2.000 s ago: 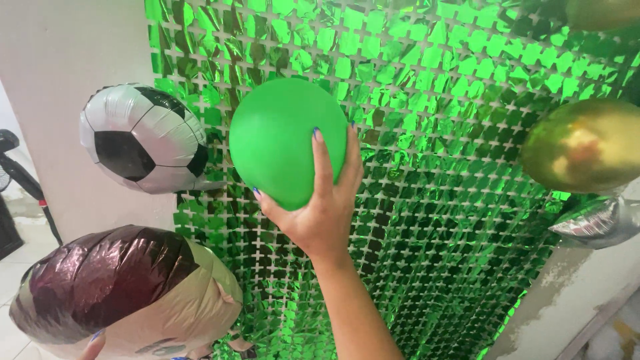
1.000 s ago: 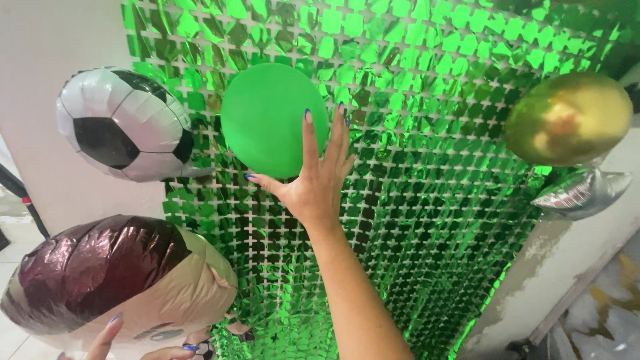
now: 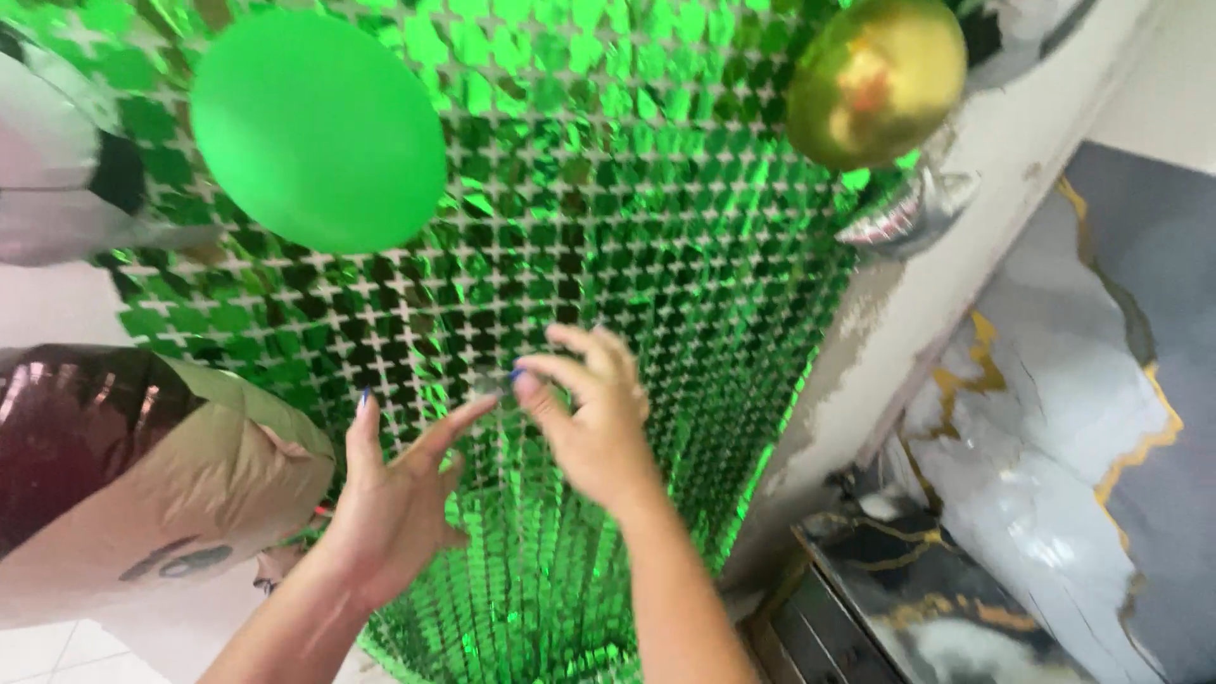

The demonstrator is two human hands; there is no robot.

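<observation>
Before a green foil shimmer curtain (image 3: 703, 237), both my hands are raised below a round green balloon (image 3: 318, 133). My left hand (image 3: 394, 503) has its fingers apart, its index finger reaching toward the right hand. Between the fingertips of my right hand (image 3: 594, 408) and that index finger is a small, blurred, see-through bit (image 3: 492, 382), which seems to be pinched by the right thumb and index finger; what it is cannot be told. Neither hand touches the green balloon, which rests against the curtain.
A soccer-ball foil balloon (image 3: 57, 161) and a large foil balloon with a printed face (image 3: 161, 465) are on the left. Upper right are a gold balloon (image 3: 879, 85) and a silver foil balloon (image 3: 907, 214). A marbled panel (image 3: 1035, 456) and dark drawers (image 3: 826, 627) stand at the right.
My right hand was at the green balloon; it has let go and moved down beside the left hand. The balloon stays against the curtain. The view has shifted to the right.
</observation>
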